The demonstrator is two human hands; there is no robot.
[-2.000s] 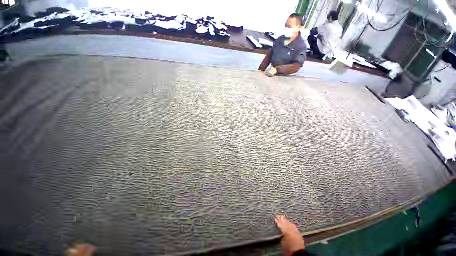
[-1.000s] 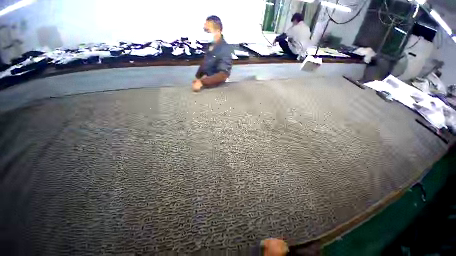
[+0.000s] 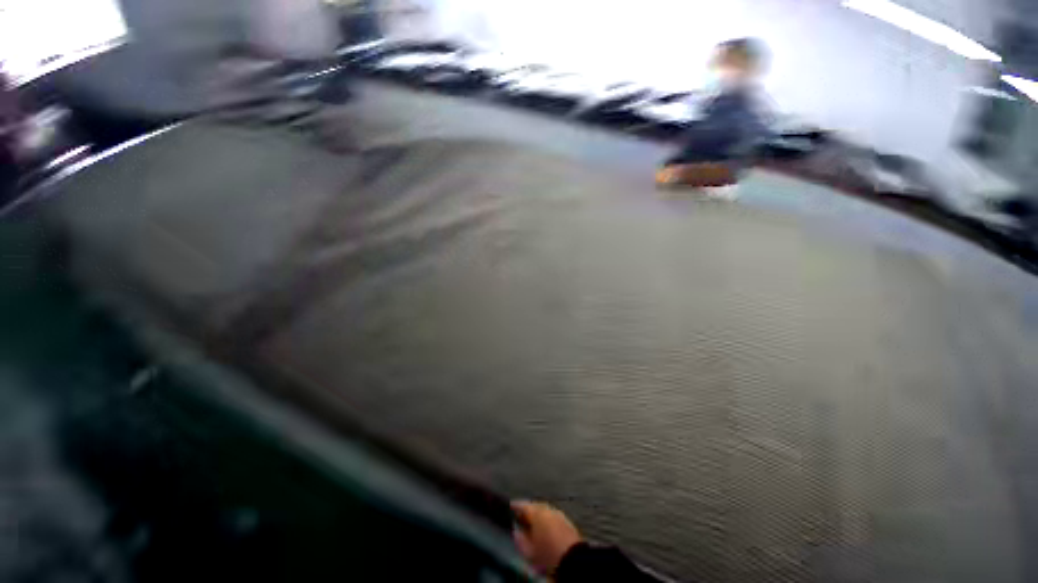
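The patterned grey-brown fabric (image 3: 706, 376) covers most of the table, with soft folds across its far left part. My right hand (image 3: 546, 535) is at the bottom centre, on the fabric's near long edge. Its fingers look curled at the edge and its dark sleeve runs to the lower right. Blur hides whether the cloth is between the fingers. My left hand is not in view.
A masked person (image 3: 723, 125) in dark clothes is at the far table edge, forearm near the cloth. Dark and white pieces (image 3: 535, 85) lie on the bench behind. Green floor (image 3: 205, 456) runs along the near side at left.
The view has swung left, blurring the picture. The white sheets at the right and the second person behind have left view. Folds and the near edge at left now show.
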